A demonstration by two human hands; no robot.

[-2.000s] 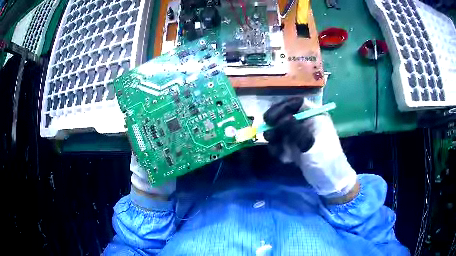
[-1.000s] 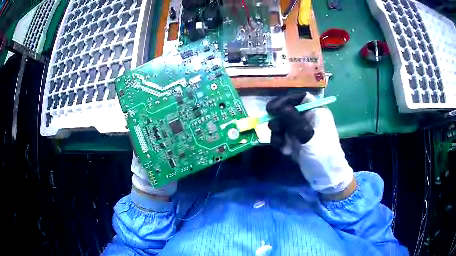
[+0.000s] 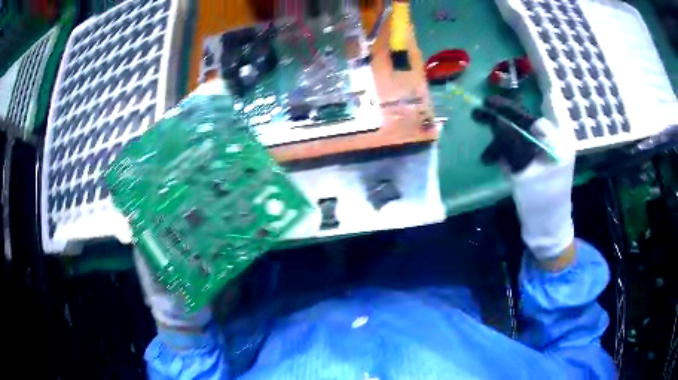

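Note:
My left hand (image 3: pixel 165 303), in a white glove, is mostly hidden under a green circuit board (image 3: pixel 201 197) that it holds tilted, component side up, at the left front; its fingers are hidden. My right hand (image 3: pixel 524 152), gloved with black fingertips, holds the pale green glue brush (image 3: pixel 529 136) over the green mat at the right, near the two red dishes. The brush's yellow tip is blurred and points towards the left dish (image 3: pixel 447 65). Two dark ferrite cores, one waisted (image 3: pixel 328 213) and one blurred (image 3: pixel 383 193), lie on the white paper sheet (image 3: pixel 412 204).
The orange-brown fixture (image 3: pixel 416 111) stands behind the sheet, with a yellow handle (image 3: pixel 401 33) at its right. The other red dish (image 3: pixel 510 73) holds a stick. White core trays stand at the left (image 3: pixel 82 234) and right (image 3: pixel 587 133).
My right hand has moved away from the board, right and back towards the dishes, still with the brush. The view has shifted; the board sits further left and lower, and the cores on the sheet now show.

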